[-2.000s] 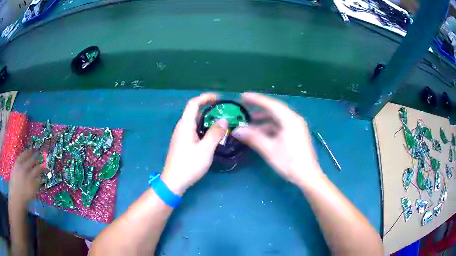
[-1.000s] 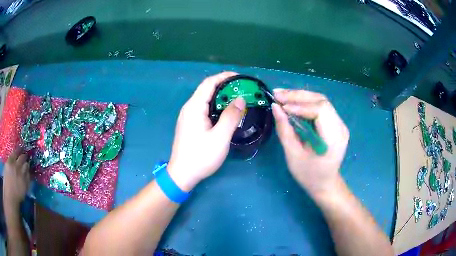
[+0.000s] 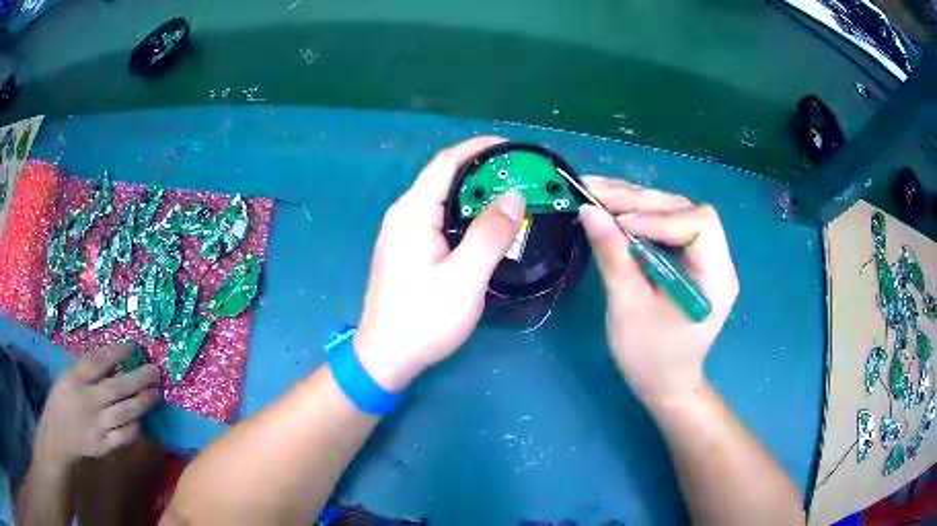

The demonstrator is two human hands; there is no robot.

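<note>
A round black housing (image 3: 534, 269) is held over the bench, open side up. A green half-moon circuit board (image 3: 522, 177) lies in its far part, and a small yellow-and-white piece (image 3: 521, 238) shows below it. My left hand (image 3: 426, 262) grips the housing's left side, thumb on the board's lower edge. My right hand (image 3: 663, 277) holds a screwdriver with a green handle (image 3: 673, 283); its thin shaft points up-left to the board's upper right edge. Whether the tip touches cannot be told. A thin wire (image 3: 545, 316) hangs at the housing's near edge.
Loose boards (image 3: 159, 298) lie on pink-red bubble wrap (image 3: 221, 396) at left, with another person's hand (image 3: 101, 401) beside them. Wired boards lie on a cardboard sheet (image 3: 837, 308) at right. Black housings (image 3: 159, 47) sit on the belt (image 3: 432, 62). A post (image 3: 873, 154) stands at upper right.
My right hand was empty two seconds ago and now holds the screwdriver. Its shaft has moved to the board's upper right edge. The other person's hand has shifted toward the wrap's near edge.
</note>
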